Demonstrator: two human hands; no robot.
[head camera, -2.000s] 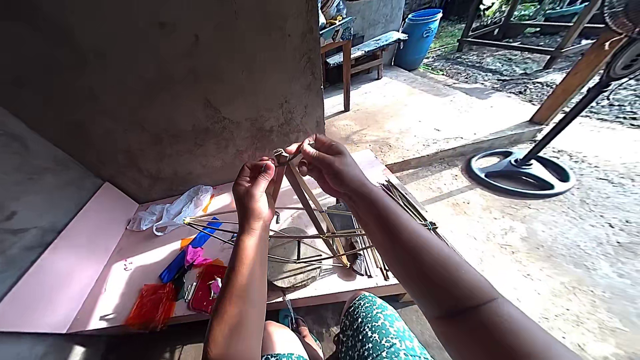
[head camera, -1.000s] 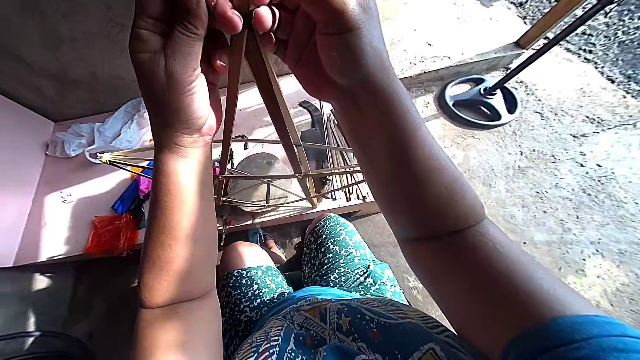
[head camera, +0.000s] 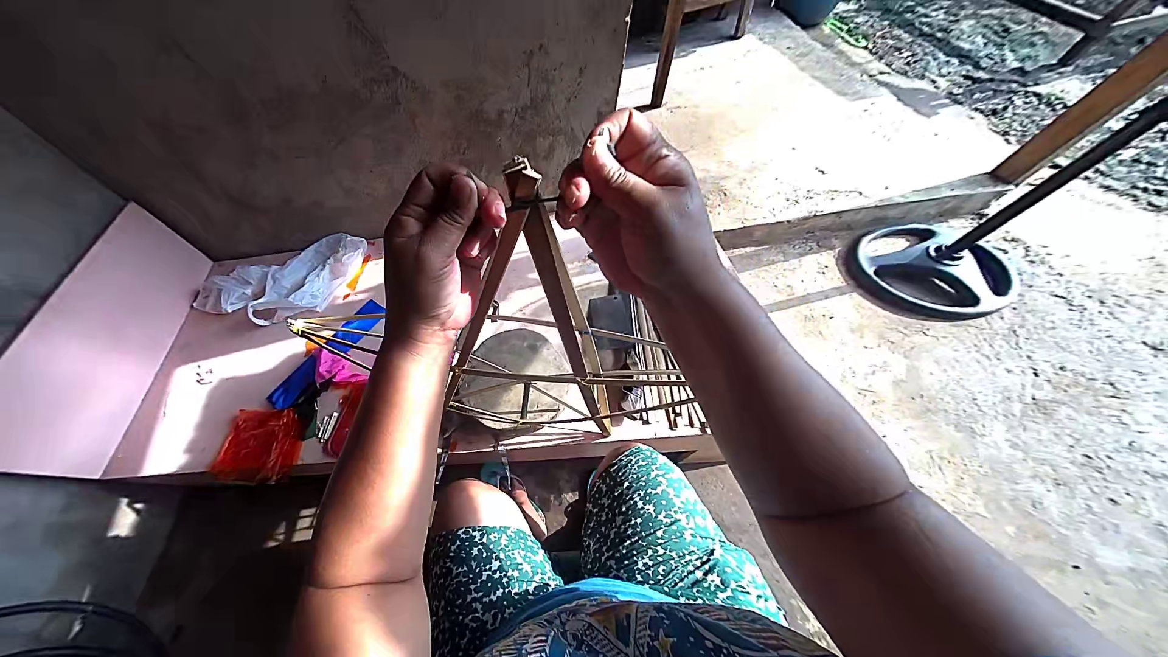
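A frame of thin wood or bamboo strips (head camera: 557, 278) stands over the bench, its flat legs meeting in a narrow apex, with slender sticks tied across lower down. A dark strip (head camera: 546, 199) is wrapped just under the apex and stretches to both sides. My right hand (head camera: 634, 196) pinches it to the right of the apex. On the left, the curled fingers of my left hand (head camera: 447, 246) are at its other side, their grip partly hidden. Behind the frame is a round grey object (head camera: 513, 374). Several thin sticks (head camera: 662, 392) lie at the bench's right end.
On the pink bench (head camera: 173, 401) are a white plastic bag (head camera: 310, 274), blue sheet material (head camera: 294, 381), and an orange-red sheet (head camera: 258, 444). A concrete wall (head camera: 365, 109) rises behind. To the right stands a round stand base (head camera: 935, 274) with a slanted pole, near a raised concrete edge (head camera: 858, 210).
My hands, close together at the apex in the earlier frames, are now apart on either side of it. The dark strip between them now shows. The view has shifted.
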